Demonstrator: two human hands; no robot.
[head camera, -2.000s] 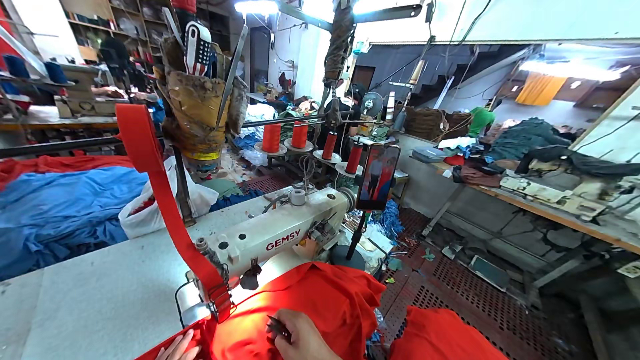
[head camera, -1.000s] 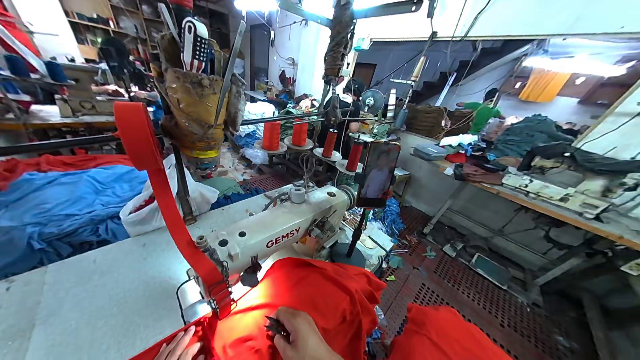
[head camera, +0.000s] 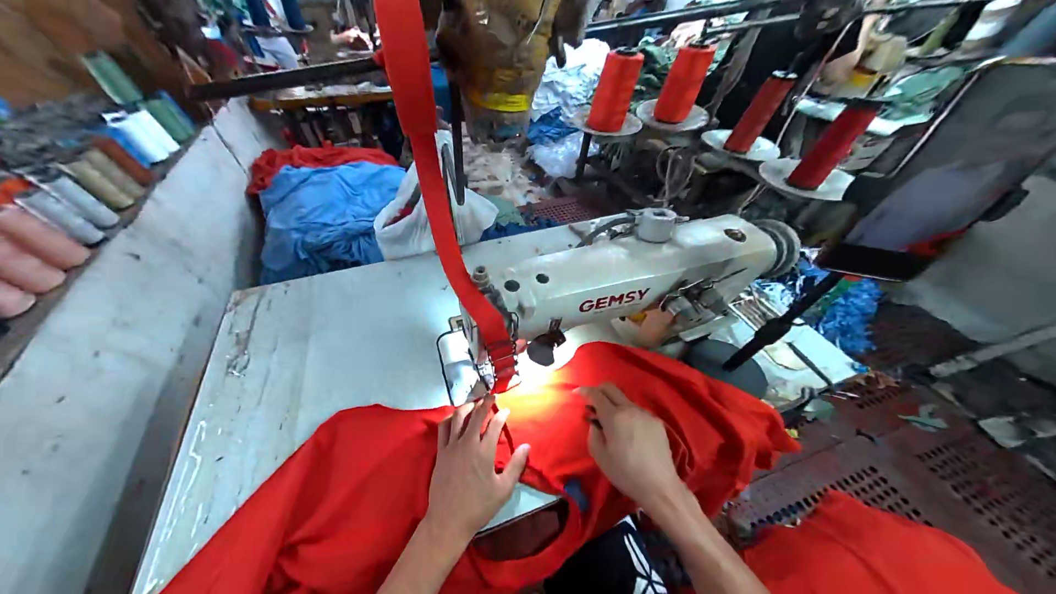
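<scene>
A red fabric garment (head camera: 355, 487) lies across the bed of a white Gemsy sewing machine (head camera: 619, 285), its round neck opening toward me. My left hand (head camera: 470, 466) rests on the garment just in front of the presser foot, palm down with fingers a little apart. To its right, my right hand (head camera: 631, 445) is on the cloth with bent fingers; a small dark thing shows at its fingertips, mostly hidden. A red fabric band (head camera: 441, 206) hangs from above down into the guide at the needle area. The machine's lamp lights the cloth there.
Red thread cones (head camera: 615, 91) stand behind the machine. Blue cloth (head camera: 330, 210) and a white bag (head camera: 412, 223) lie past the table's back edge. Thread spools (head camera: 78, 198) line a ledge at left. A phone-like device (head camera: 879, 260) on a black stand is at right, above more red cloth (head camera: 874, 549).
The view has swung left and down. My left hand, earlier at the lower edge, now shows fully on the garment. More of the garment, with its neck opening, is in view.
</scene>
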